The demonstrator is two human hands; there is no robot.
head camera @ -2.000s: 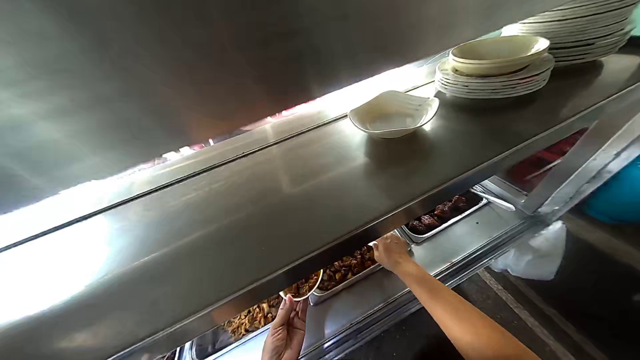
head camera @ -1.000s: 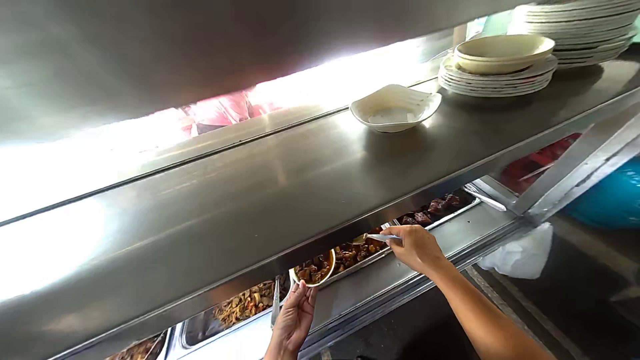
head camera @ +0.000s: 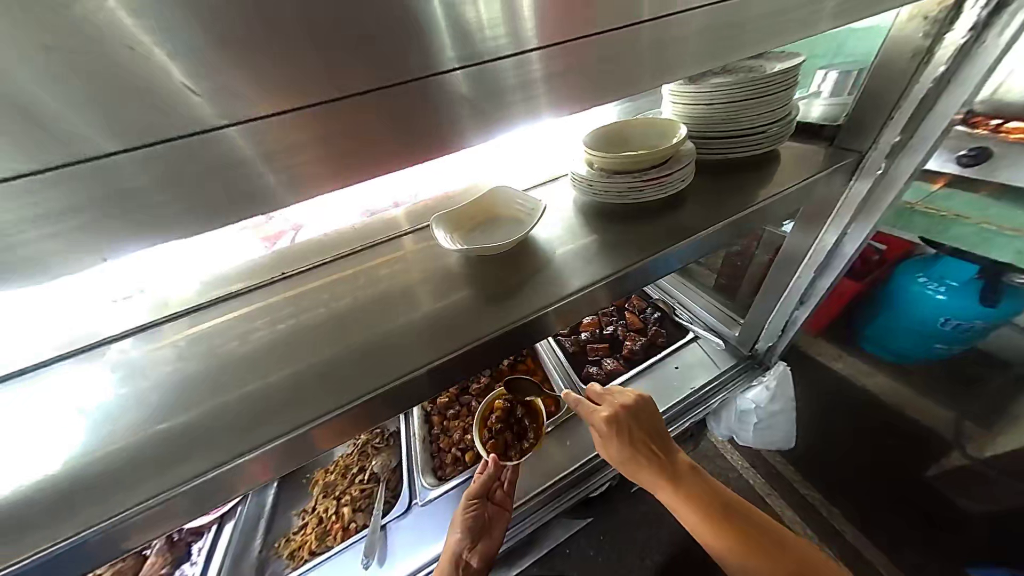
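Observation:
My left hand (head camera: 482,512) holds a small pale bowl (head camera: 478,432) by its near rim, with chunks of stewed meat in dark sauce in it. My right hand (head camera: 622,428) grips the handle of a metal serving spoon (head camera: 524,387), whose head is at the bowl's upper right rim. Both are over a steel tray of diced stew (head camera: 458,424). To the right is a tray of dark braised meat cubes (head camera: 612,336) with a spoon at its edge. On the left a tray of shredded food (head camera: 344,496) has a metal spoon (head camera: 376,512) resting in it.
A steel shelf (head camera: 336,336) overhangs the trays. On it are a wavy-rimmed dish (head camera: 488,224), a cream bowl (head camera: 634,144) on stacked plates (head camera: 632,188) and a taller plate stack (head camera: 732,112). At right are a metal post (head camera: 872,184), a white plastic bag (head camera: 756,408) and a blue gas cylinder (head camera: 936,308).
The bowl has more food in it than one second ago. The spoon has moved from the tray to the bowl's rim. The view has shifted, showing more to the right.

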